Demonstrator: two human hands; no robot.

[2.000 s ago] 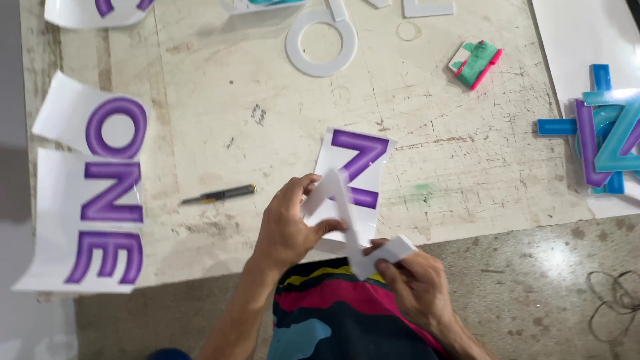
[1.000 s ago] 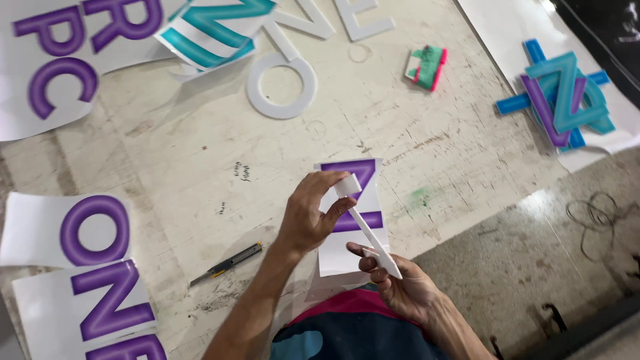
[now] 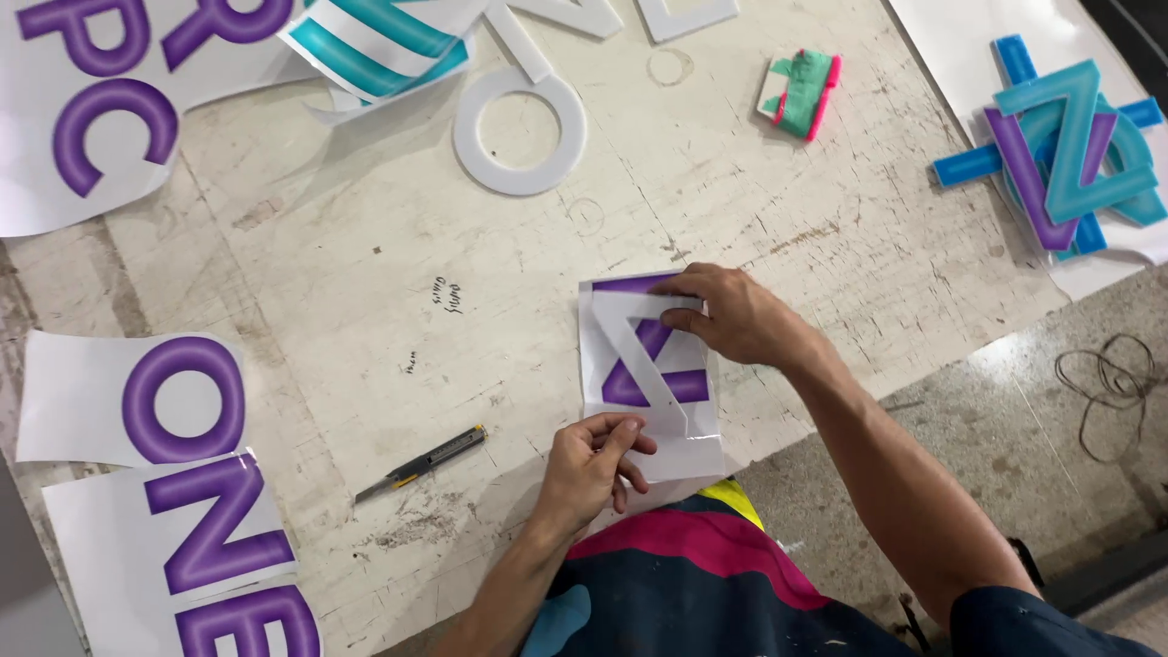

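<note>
A white cut-out letter point(image 3: 639, 358), N- or Z-shaped, lies over a printed sheet point(image 3: 680, 461) bearing a purple letter point(image 3: 689, 387), the two letters not lined up. The fingers of my right hand point(image 3: 730, 310) pinch the far right end of the white letter. My left hand point(image 3: 598, 461) rests at the near left edge of the sheet, fingers curled and apart; whether its hidden fingertips touch the white letter I cannot tell. To the left on the table lies a grey and yellow snap-off cutter point(image 3: 424, 464), its blade pointing toward the near left.
Printed sheets with purple letters point(image 3: 91, 456) line the left side. A teal-printed piece point(image 3: 383, 46) and white cut-out letters point(image 3: 520, 132) lie at the far side. Beyond my right hand is a green and pink pad point(image 3: 803, 96); stacked coloured letters point(image 3: 1058, 155) sit at the right.
The white letter was held up in both hands above the sheet; now it lies on it. My right hand has moved to the sheet's far end, my left hand to its near end.
</note>
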